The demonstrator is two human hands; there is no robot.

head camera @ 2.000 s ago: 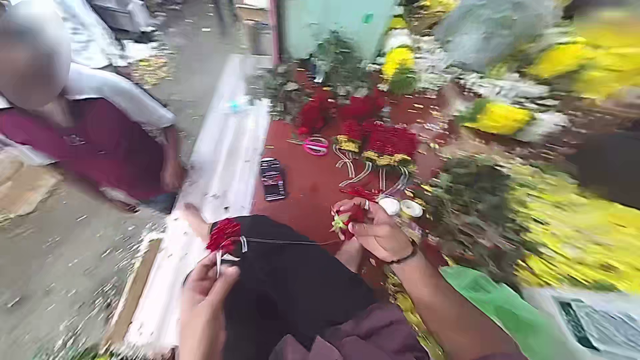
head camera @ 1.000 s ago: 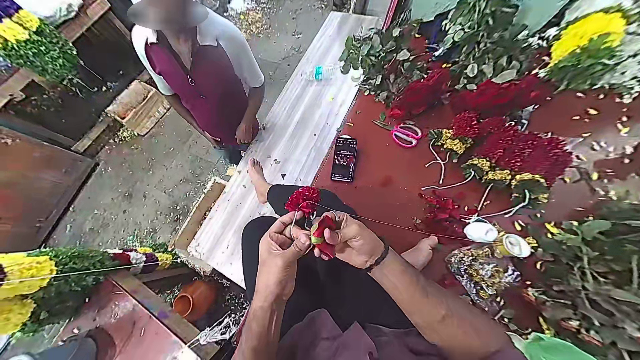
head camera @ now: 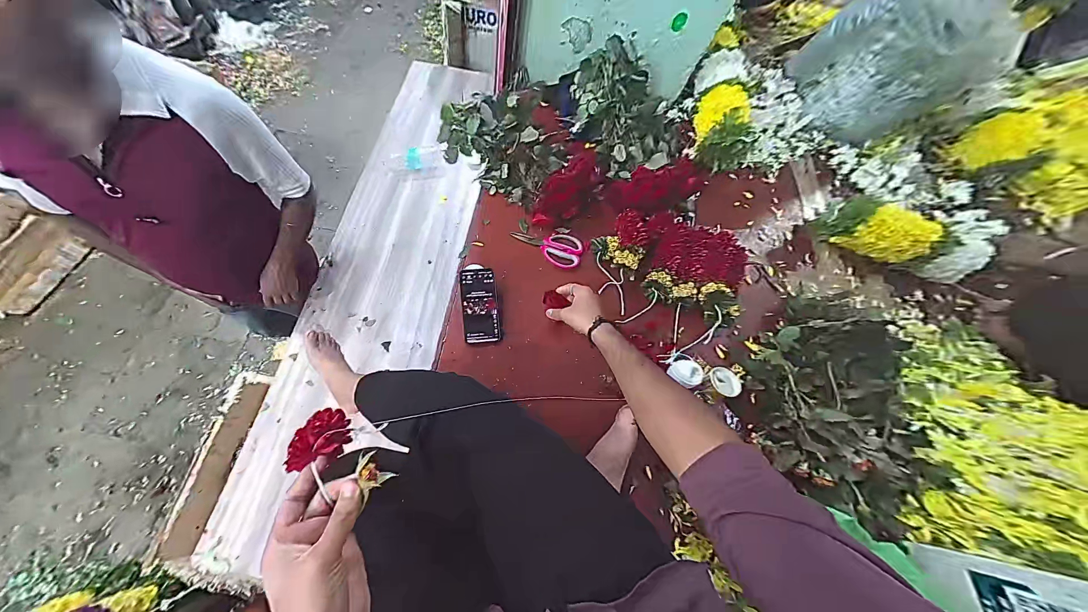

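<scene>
My left hand (head camera: 319,540) pinches a small bunch of red flowers (head camera: 318,438) and a green and yellow flower base (head camera: 371,474) at the lower left. A white thread (head camera: 501,400) runs from the bunch to the right, passing under my right forearm. Over the red surface, my right hand (head camera: 580,309) holds a dark red piece, petals or a small bloom (head camera: 557,299), between thumb and fingers. Pink-handled scissors (head camera: 562,250) lie just above that hand. Beyond it rest finished-looking bundles of red flowers (head camera: 693,253) with yellow edging and white cords. Two white spools (head camera: 685,372) lie beside my right forearm.
A phone (head camera: 481,306) lies on the red surface (head camera: 527,365). Leafy rose stems (head camera: 510,140) are at the back, yellow and white flowers (head camera: 897,234) at the right. A person (head camera: 161,178) stands at the left beside a whitish board (head camera: 391,212).
From holding the flowers together with my left hand one second ago, my right hand has moved away over the red surface. My left hand still holds the red bunch. The view has turned noticeably.
</scene>
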